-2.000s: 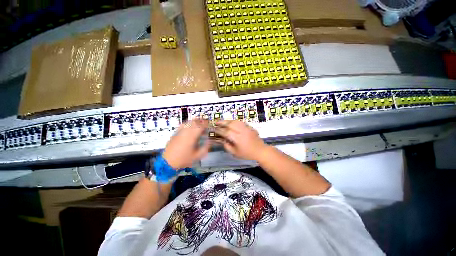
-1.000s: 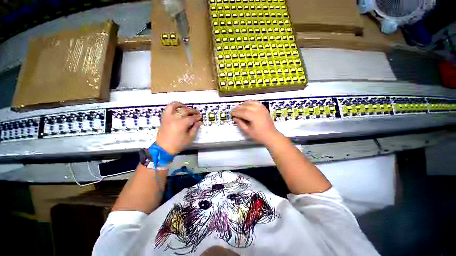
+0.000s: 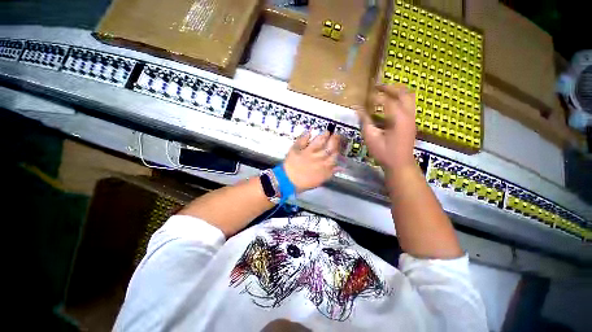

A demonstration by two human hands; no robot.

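My left hand, with a blue band at the wrist, rests over the conveyor rail at the edge of a circuit board panel. Whether its fingers hold a part cannot be seen. My right hand is raised and blurred at the lower left edge of the component tray, which is full of yellow transformers. A small yellow spot shows by its fingertips, but a grip is not clear. Panels to the left show no yellow blocks; panels to the right have rows of them.
A cardboard work pad carries two loose yellow transformers and a glue dispenser. A closed carton lies at upper left. A dark phone and white cable are below the rail. A desk fan stands far right.
The view has turned, so the rail now slopes down to the right. My right hand has moved from the panel up to the tray's edge. My left hand stays at the rail.
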